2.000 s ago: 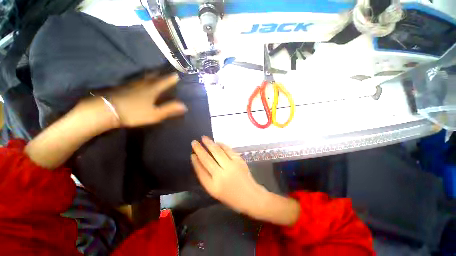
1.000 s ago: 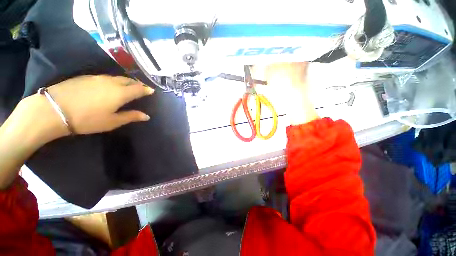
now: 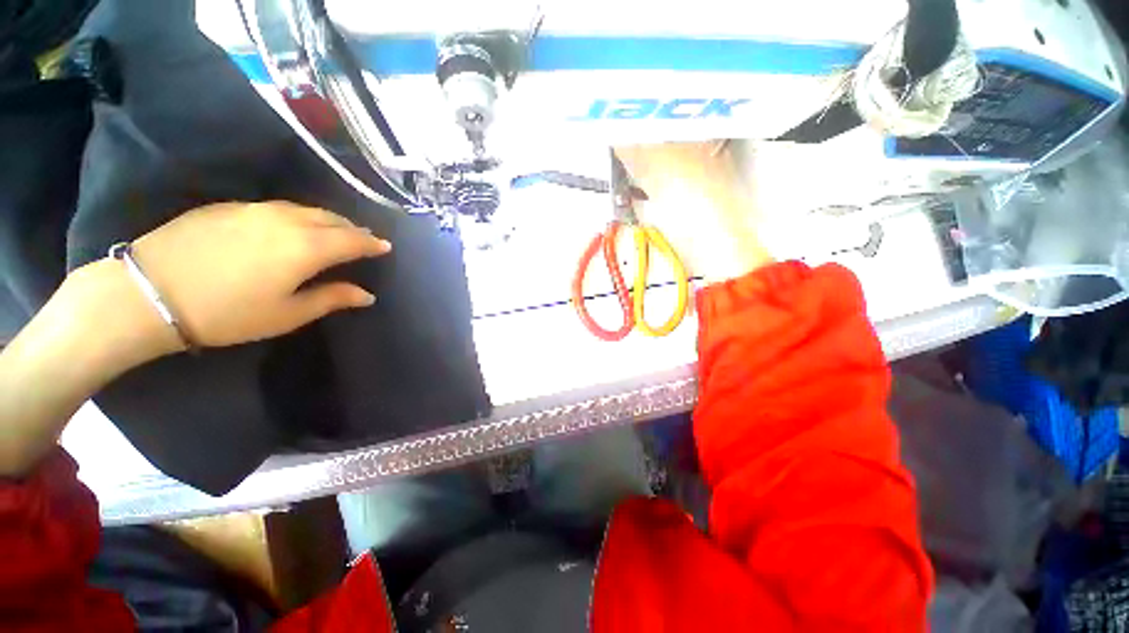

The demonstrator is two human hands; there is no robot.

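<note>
The dark garment piece (image 3: pixel 409 359) lies flat on the machine table, its right edge running up to the presser foot (image 3: pixel 477 223). My left hand (image 3: pixel 266 272) rests palm down on the cloth, left of the needle area, with thumb and fingers apart. My right hand (image 3: pixel 693 173) reaches under the machine head behind the scissors; its fingers are hidden by the head and washed out by glare, so its grip cannot be told. The scissors (image 3: pixel 638 282), with one red and one yellow loop, lie on the table right of the presser foot.
The white sewing machine head (image 3: pixel 792 93) spans the top. A thread bundle (image 3: pixel 914 93) hangs by its right end, near the dark control panel (image 3: pixel 1021 111). A clear plastic bag (image 3: pixel 1052 247) is at the right table end. The measuring-tape-like table edge (image 3: pixel 557 420) runs along the front.
My right hand has left the cloth's front right edge and gone under the machine head. My left hand has stayed on the cloth, while the view has shifted.
</note>
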